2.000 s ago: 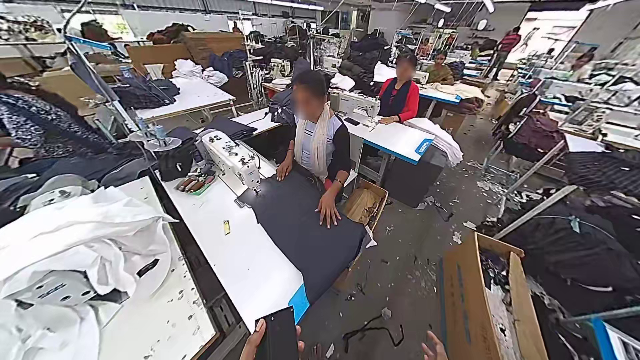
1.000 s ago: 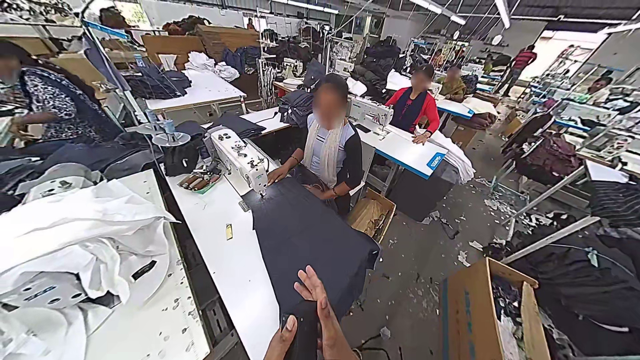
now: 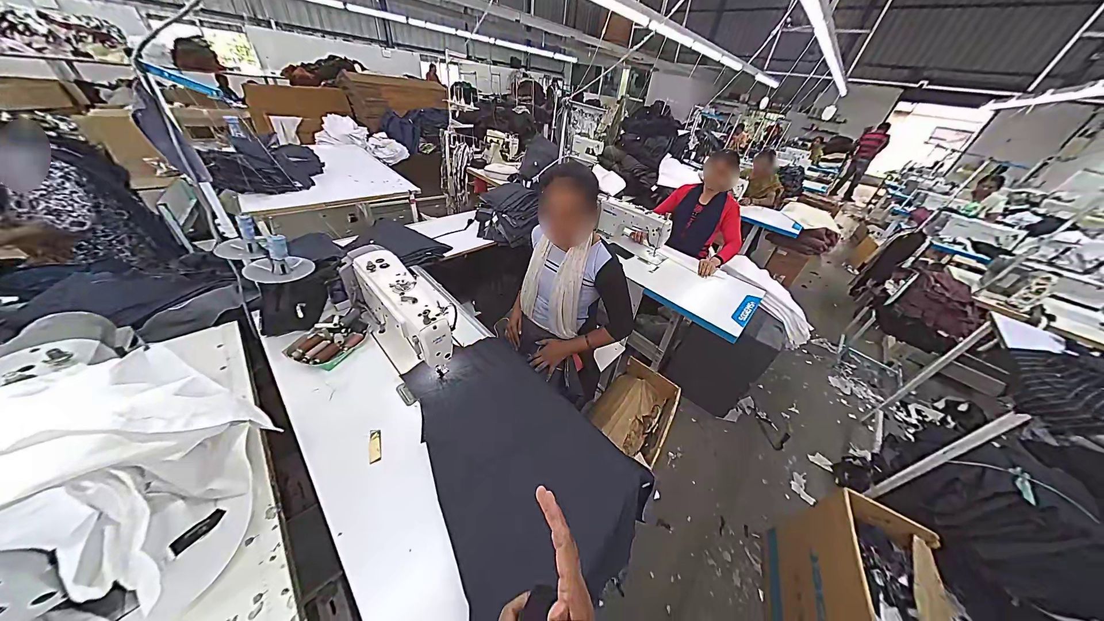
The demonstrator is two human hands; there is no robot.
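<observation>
At the bottom edge of the head view, my left hand (image 3: 515,607) shows only a fingertip against a dark, flat object (image 3: 541,603), which looks like a phone. Close on its right, my right hand (image 3: 567,561) points upward, seen edge-on; whether it touches the object is unclear. Both hands are over dark navy fabric (image 3: 517,448), spread across a white sewing table (image 3: 345,457) and under the needle of an industrial sewing machine (image 3: 401,302). Thread spools (image 3: 323,347) and a small yellowish piece (image 3: 375,446) rest on the table.
A seated co-worker (image 3: 565,276) is behind the fabric, hands near its edge. Beside them stands a cardboard box (image 3: 668,388); another box (image 3: 811,561) is at lower right. White fabric (image 3: 112,431) covers the left table. Scraps litter the floor (image 3: 716,483).
My right hand has moved left from the lower right to beside the dark object; both hands now show less than a second ago. The co-worker's hands have drawn back from the fabric's middle.
</observation>
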